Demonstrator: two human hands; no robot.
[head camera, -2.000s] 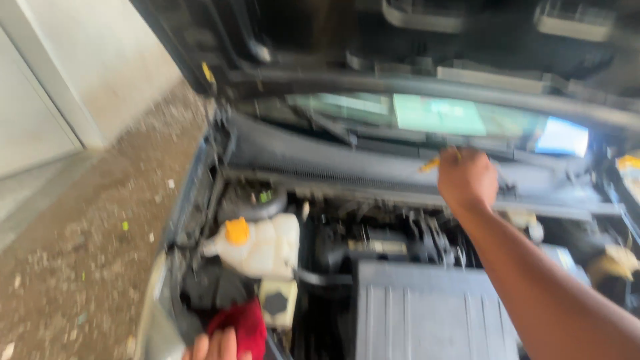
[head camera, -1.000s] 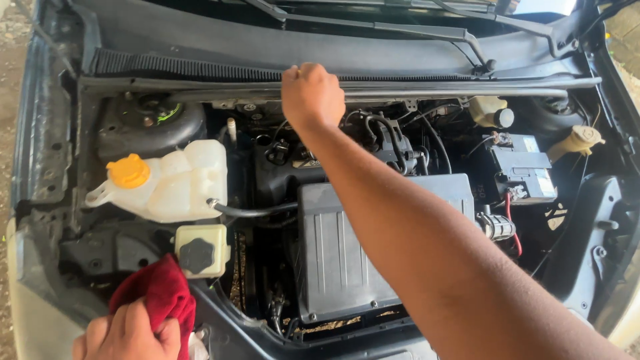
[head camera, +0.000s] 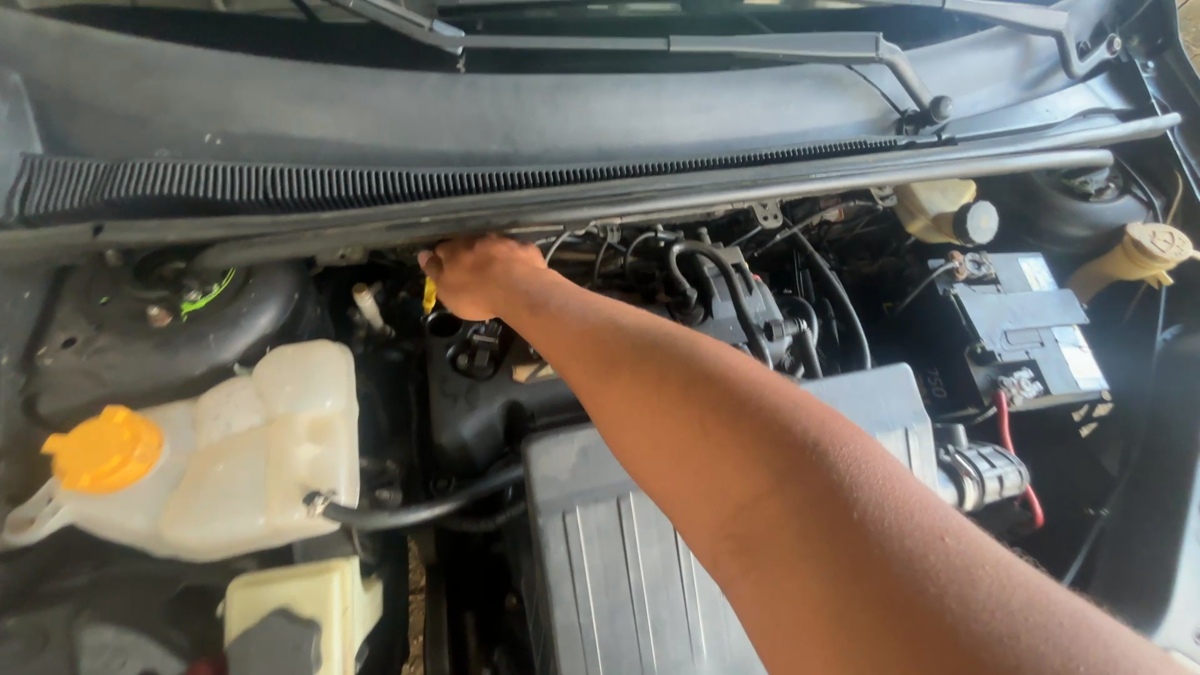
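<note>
My right hand reaches across the engine to its rear left, under the lip of the cowl. Its fingers are closed on a small yellow piece, perhaps a dipstick handle; the rest of it is hidden. Just below the fingers is a dark round opening in the black engine cover. My forearm crosses above the grey ribbed air filter housing. My left hand is out of view. At the bottom edge shows a sliver of red cloth.
A white coolant tank with an orange cap stands at left, with a cream reservoir below it. The battery and a capped filler neck are at right. Metal bars run along the cowl, below the wiper arms.
The view has moved closer over the engine bay. My right hand, earlier above the cowl, is now down by the engine's rear edge. My left hand with the red cloth has left the view.
</note>
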